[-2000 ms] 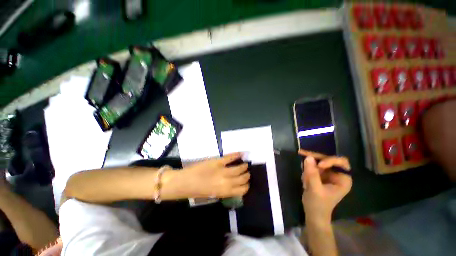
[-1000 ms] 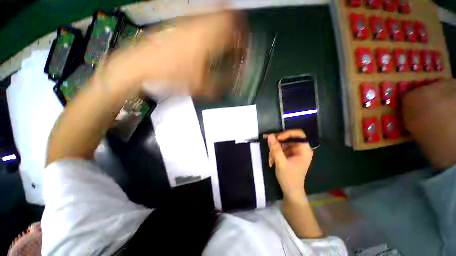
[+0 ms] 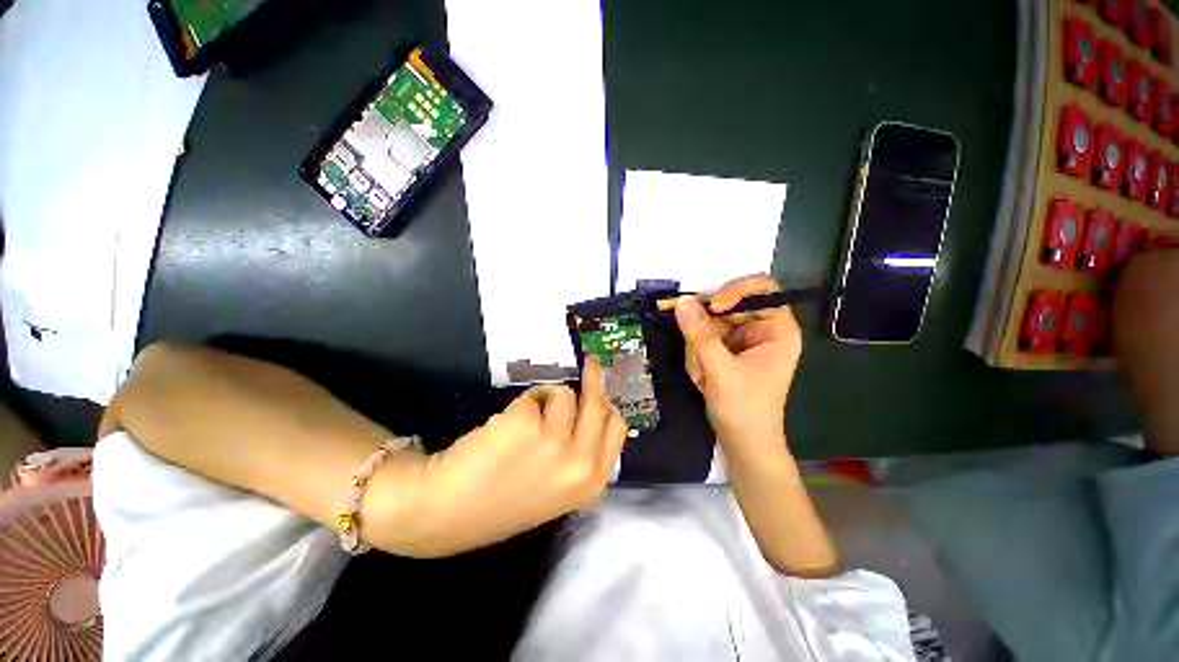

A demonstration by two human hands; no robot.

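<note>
My left hand (image 3: pixel 543 453) is at the near left side of a device unit (image 3: pixel 621 369), an open black frame with a green board and a grey-silver rectangle, its fingers on the unit's edge. The unit lies over the black adhesive sheet (image 3: pixel 679 446) on a white liner (image 3: pixel 705 226). My right hand (image 3: pixel 743 369) holds dark tweezers (image 3: pixel 769 300), their tip end at the unit's far right corner. Small black material shows at that corner; its exact contact with the tip is unclear.
Another open unit (image 3: pixel 397 140) lies at upper left, with part of one more (image 3: pixel 207 26) beyond. A second liner strip (image 3: pixel 537 168) and white sheets (image 3: pixel 78 181) lie left. A smartphone (image 3: pixel 895 233) and a tray of red parts (image 3: pixel 1015 259) are right, with a neighbour's arm (image 3: pixel 1151 336). A pink fan (image 3: pixel 65 569) is lower left.
My left hand has come back from the upper left and is now at a unit over the black sheet. My right hand and the tweezers have moved to that unit. The camera view has shifted.
</note>
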